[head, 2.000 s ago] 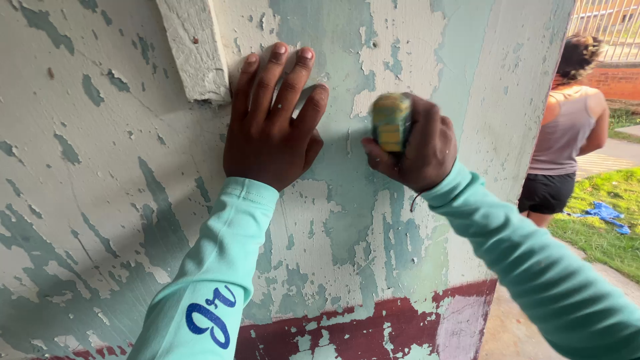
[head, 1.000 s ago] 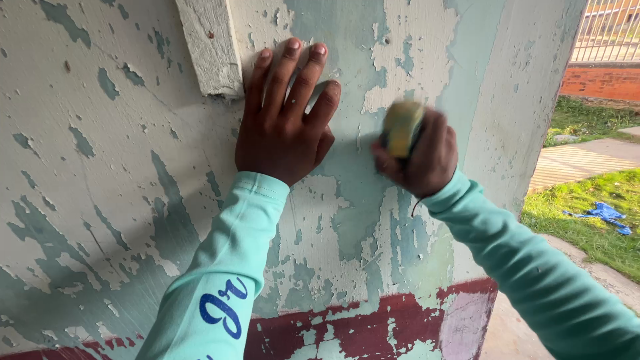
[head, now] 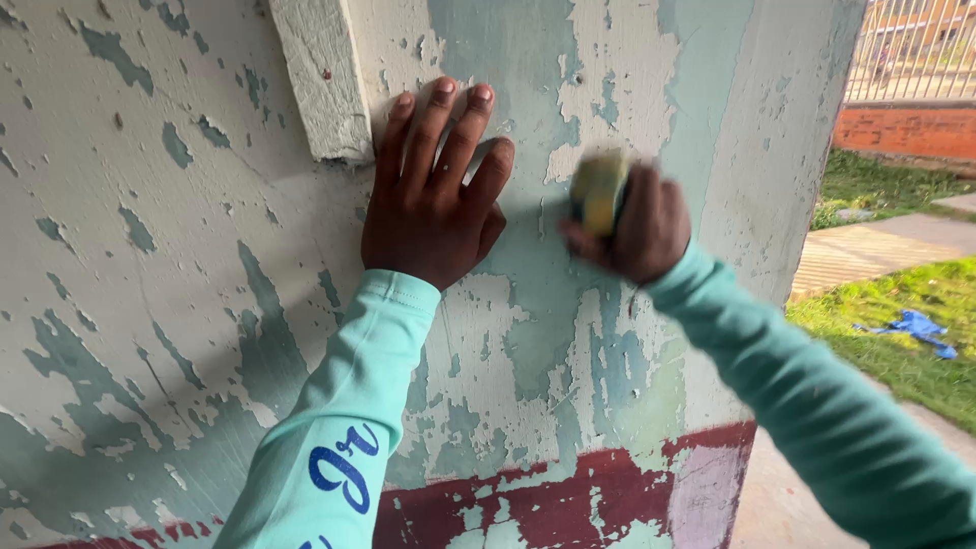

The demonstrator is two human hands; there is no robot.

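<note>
Peeling white paint over blue-green covers the wall (head: 549, 305), with a dark red band (head: 564, 496) low down. My left hand (head: 435, 198) lies flat on it, fingers spread, holding nothing, just right of the lower end of a white-painted wooden strip (head: 324, 84). To its right, my right hand (head: 648, 221) grips a small yellow and dark green object (head: 600, 191) against or close to the wall. Motion blur hides what exactly it is. Both arms wear turquoise sleeves, the left one with blue lettering.
The wall ends at a vertical edge (head: 808, 206) on the right. Beyond it lie a paved path (head: 884, 244), grass (head: 877, 366) with a crumpled blue item (head: 915, 326), and a low orange-red brick wall (head: 907, 131) under a barred fence (head: 911, 53).
The person in a light top, seen at the right edge two seconds ago, is out of view. My left hand stays on the wall; my right still holds the blurred object.
</note>
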